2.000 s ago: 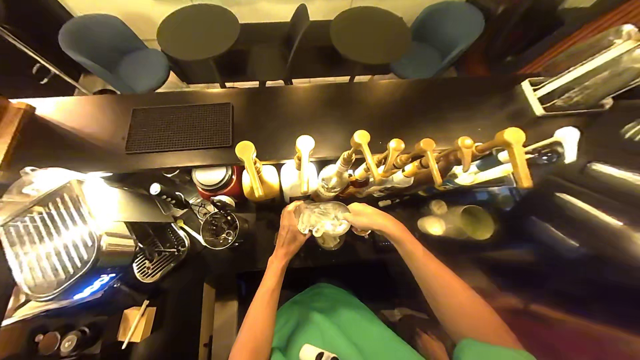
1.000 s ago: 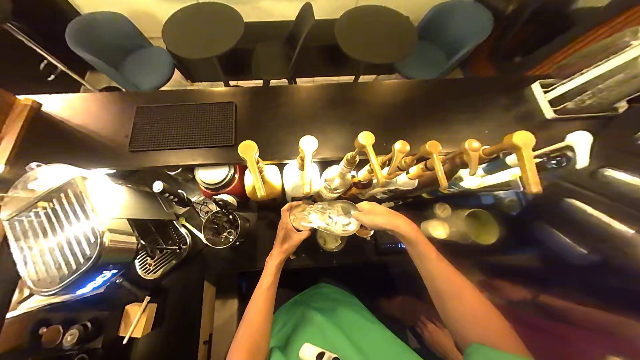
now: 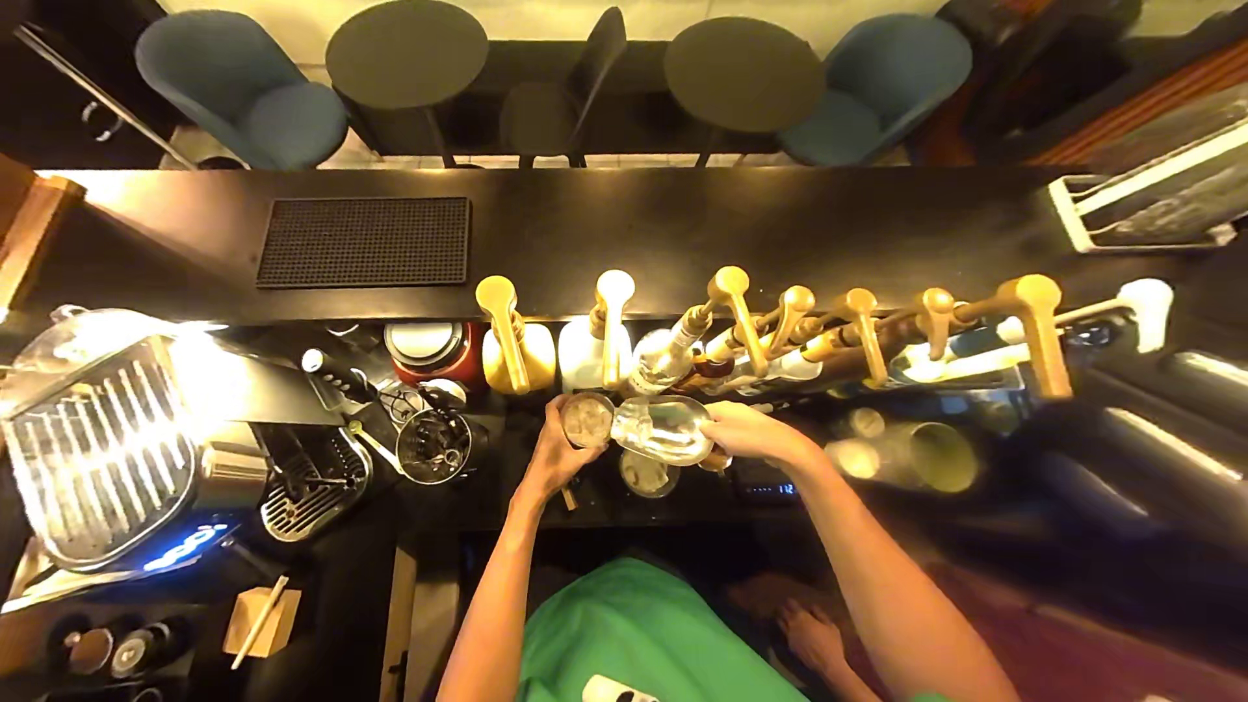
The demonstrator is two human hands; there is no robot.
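Observation:
My left hand (image 3: pixel 558 447) holds a glass of ice (image 3: pixel 588 420). In my right hand (image 3: pixel 743 429) is a clear glass vessel (image 3: pixel 665 430), tilted on its side, its left end against or just over the rim of the ice glass. Whether liquid runs between them cannot be told. Below the two stands another glass with pale contents (image 3: pixel 648 474). Just beyond my hands are a yellow pump bottle (image 3: pixel 520 358), a white pump bottle (image 3: pixel 582 353) and a clear bottle (image 3: pixel 663 361).
An espresso machine (image 3: pixel 97 439) and a metal cup of utensils (image 3: pixel 434 446) are at left. Several syrup pumps (image 3: pixel 860 336) line the bar counter (image 3: pixel 838 224), which bears a black rubber mat (image 3: pixel 366 242). Green-tinted glassware (image 3: pixel 941 456) stands at right; another person's hand (image 3: pixel 814 634) shows low down.
The clear vessel and the ice glass, overlapping in my hands earlier, now show side by side, with the vessel tilted toward the glass. My right hand has moved slightly right.

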